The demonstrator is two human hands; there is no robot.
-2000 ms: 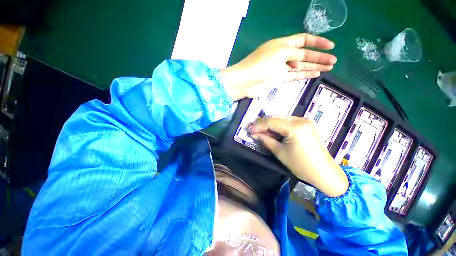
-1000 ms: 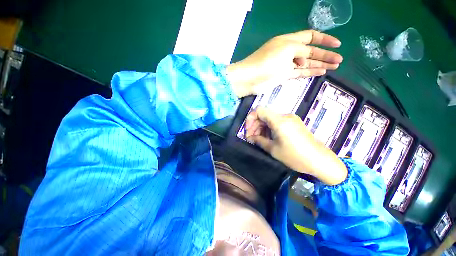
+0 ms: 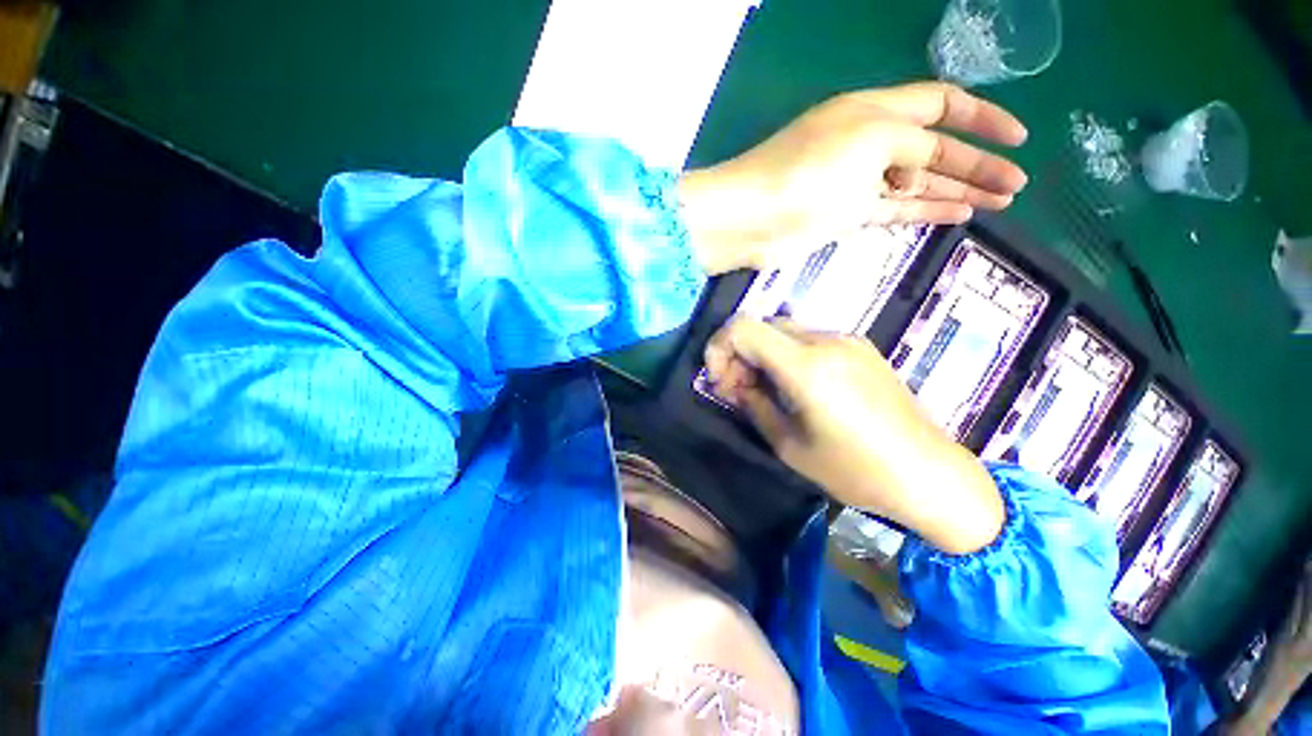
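My left hand is held palm up with its fingers apart over the upper end of the first phone frame; nothing can be made out on the overexposed palm. My right hand is bent down over the lower end of the same frame, thumb and fingertips close together; whether they hold a tiny part cannot be seen. The frame has a pinkish edge and a bright centre. It lies in a black foam tray with several more frames in a row to the right.
Behind the tray are thin black tweezers, a loose whitish pile and two clear cups with whitish parts. A white sheet lies behind my left forearm. Another person's hand shows at the lower right edge.
The view has shifted slightly. My left hand stays open in much the same place. My right hand's fingers have curled more over the first frame. Another person's hand shows more at lower right.
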